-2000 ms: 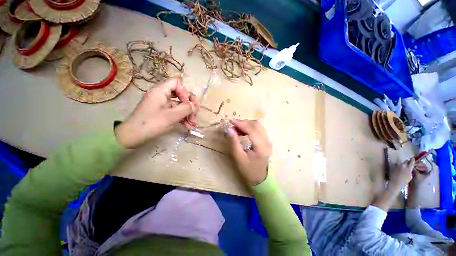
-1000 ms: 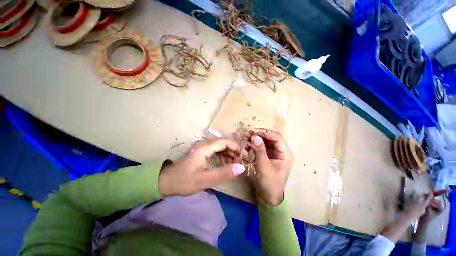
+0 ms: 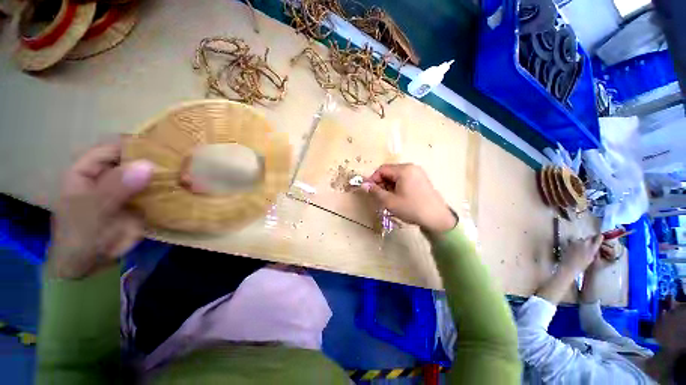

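Observation:
My left hand (image 3: 98,207) grips a tan straw ring (image 3: 207,207) by its left edge and holds it raised above the table, ribbed face toward me. The hand is slightly blurred. My right hand (image 3: 410,197) is over the cardboard pad (image 3: 331,150), its fingertips pinched together at a white glue dab (image 3: 355,180) among brown spots. Whether the right fingertips hold something small, such as a cord end or an applicator, cannot be made out.
Brown cord piles (image 3: 239,71) lie behind the pad, with a white glue bottle (image 3: 430,79) beside them. Red-banded straw rings (image 3: 56,37) are at back left. A blue crate (image 3: 538,83) stands at back right. Another person's hands (image 3: 590,256) work at right, near stacked straw rings (image 3: 560,188).
My hands have moved apart. The left has moved left and now holds a straw ring; the near red-banded ring is gone from its place on the table. The right has moved to the glue dab.

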